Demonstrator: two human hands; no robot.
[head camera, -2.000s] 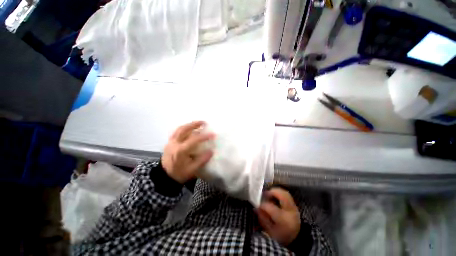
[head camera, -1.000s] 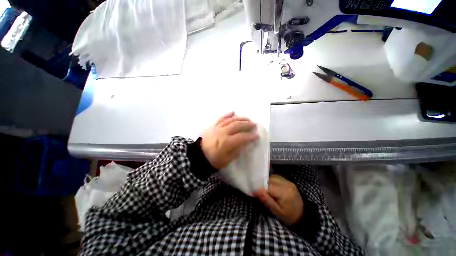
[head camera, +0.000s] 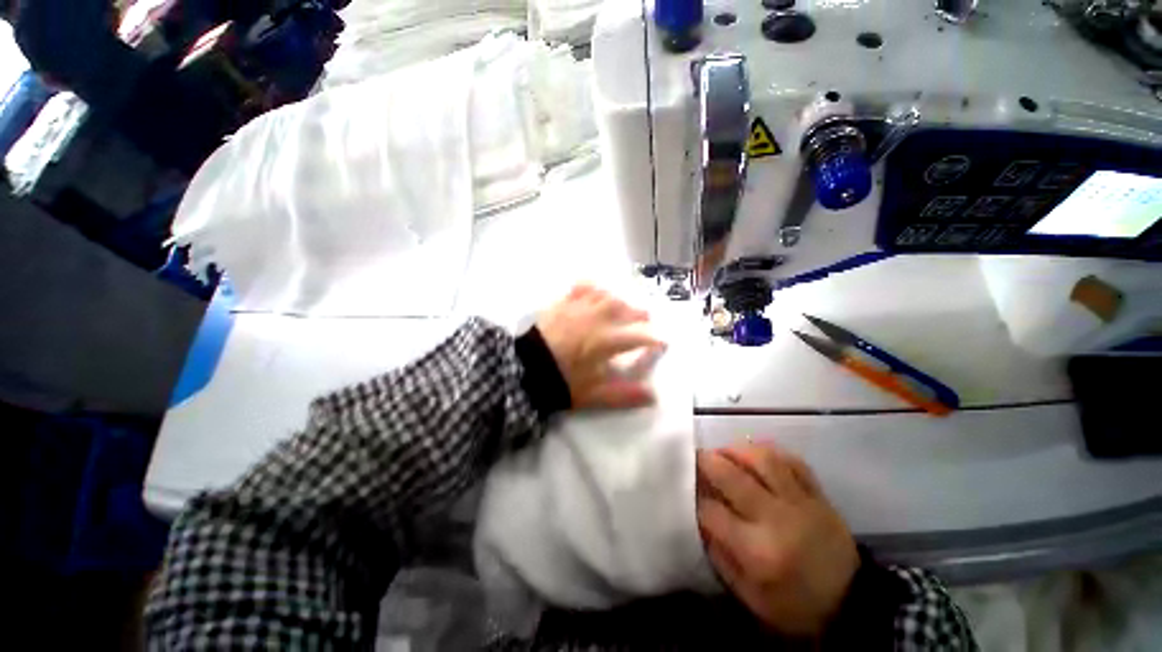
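Note:
A white fabric piece (head camera: 593, 497) runs from near the needle area, over the table's front edge, towards my lap. My left hand (head camera: 596, 347) lies on its upper part just left of and below the presser foot, fingers spread a little. My right hand (head camera: 771, 529) holds its right edge near the table front. The sewing machine's white head (head camera: 624, 140) stands above. The fabric's far end is washed out by glare, so I cannot tell whether it is under the foot.
A stack of white cut pieces (head camera: 344, 191) lies at the table's far left. Orange and blue thread snips (head camera: 879, 367) lie right of the needle. A control panel (head camera: 981, 198), a white holder (head camera: 1039, 299) and a dark phone-like object (head camera: 1121, 405) are at the right.
Both hands and the fabric have moved forward towards the needle, the right hand from the lap to the table's front. The view has tilted up, showing more of the machine head.

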